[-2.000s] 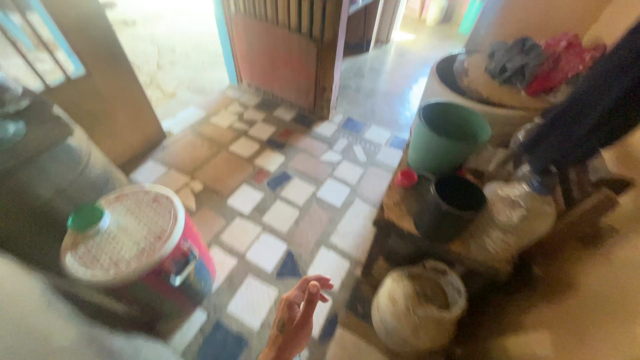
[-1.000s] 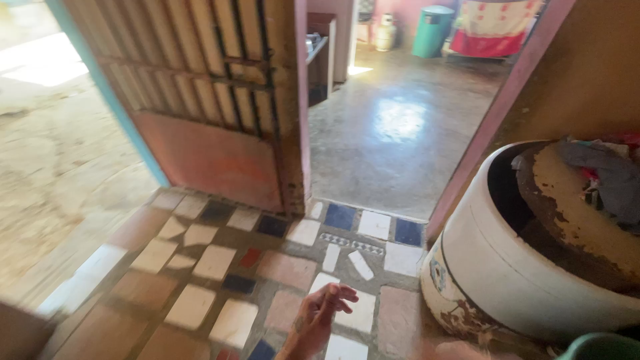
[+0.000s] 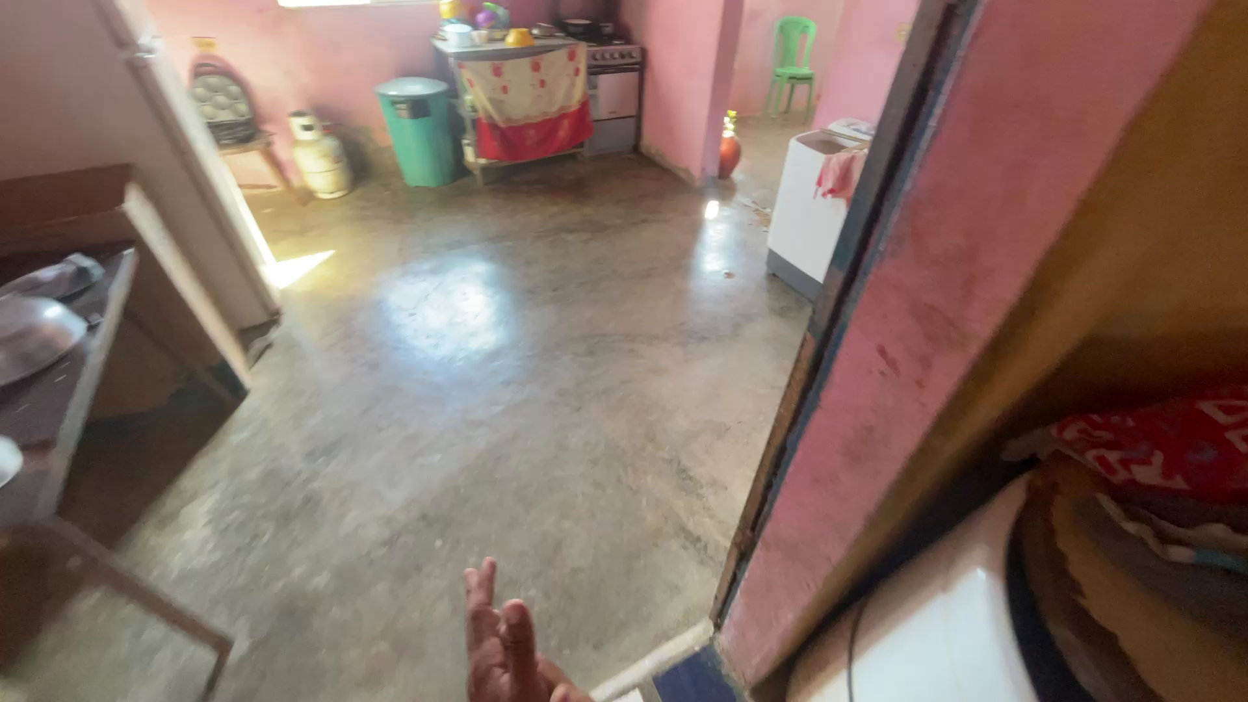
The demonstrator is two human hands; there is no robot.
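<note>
My left hand (image 3: 512, 643) is raised at the bottom middle, cut off by the lower edge. Nothing is in it, and its fingers are partly spread above the grey concrete floor (image 3: 439, 439). It touches no object. To its right stands a pink door frame (image 3: 936, 322), with a blue floor tile (image 3: 694, 678) at its foot. My right hand is out of sight.
At left is a table (image 3: 93, 390) with metal cookware (image 3: 34, 336). A white tub (image 3: 926, 604) stands at lower right. Farther off are a gas cylinder (image 3: 320, 161), a green bin (image 3: 417, 136), a stove (image 3: 614, 97), a white washing machine (image 3: 804, 210) and a green chair (image 3: 795, 58).
The view has moved forward from the tiled entry to the doorway of the pink-walled room. The red-lidded bucket and barred door seen earlier are out of view. My left hand stays raised, holding nothing.
</note>
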